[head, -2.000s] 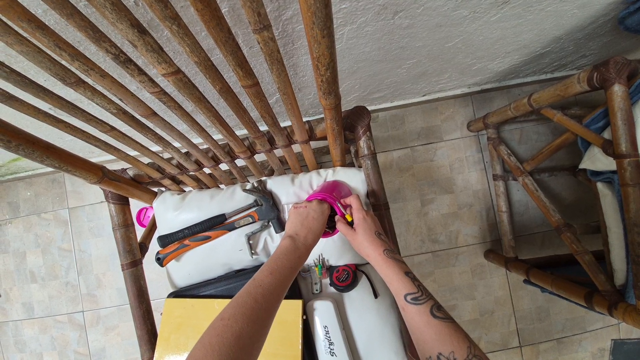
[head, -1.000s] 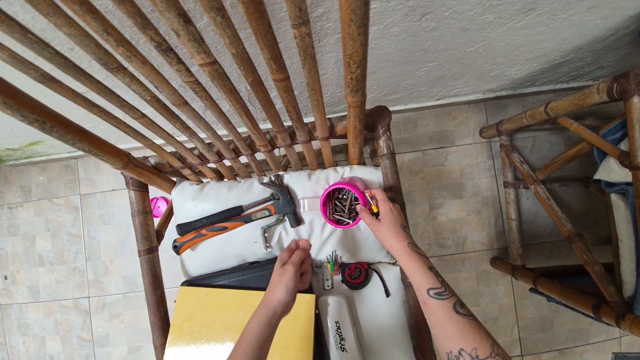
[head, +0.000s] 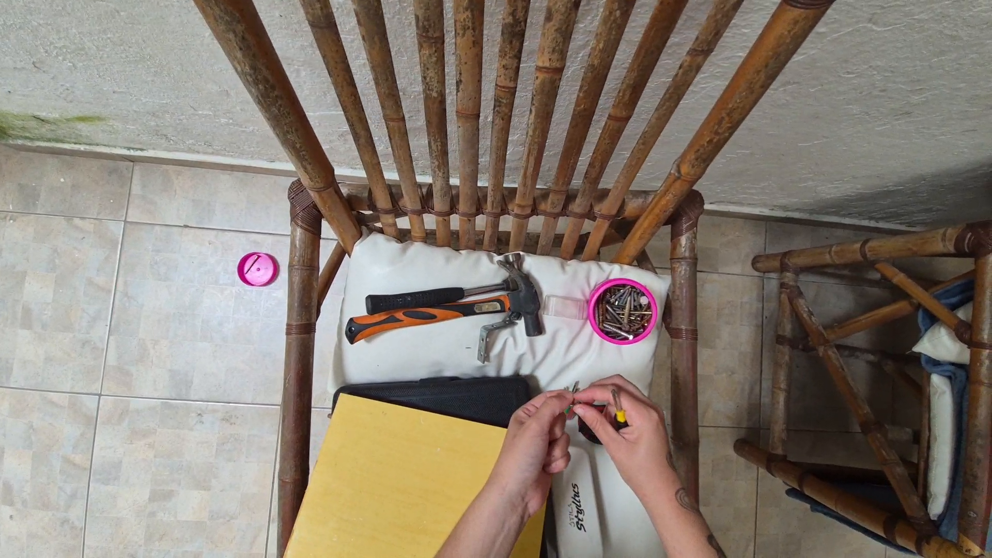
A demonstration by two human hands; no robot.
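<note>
My left hand (head: 539,438) and my right hand (head: 629,430) meet fingertip to fingertip over the white cushion (head: 426,353); a small object is pinched between them, too small to name. In my right hand is also a yellow-handled screwdriver (head: 620,412), its shaft pointing up. Above my hands, a pink container (head: 592,319) full of screws (head: 621,311) stands at the cushion's right. To its left lie two hammers, one with a black grip (head: 411,299) and one with an orange and black handle (head: 426,315), beside a bent metal bracket (head: 490,335).
A yellow board (head: 411,480) partly covers a black case (head: 457,391). A white case (head: 577,496) bearing writing lies below my hands. The bamboo chair's rails (head: 298,372) flank the cushion. A pink lid (head: 257,269) is on the tiled floor; another bamboo chair (head: 860,364) is at right.
Both hands have left the pink container and come together below it. Two seconds ago my left hand was in the container; one second ago my right hand was at its rim. The view has shifted.
</note>
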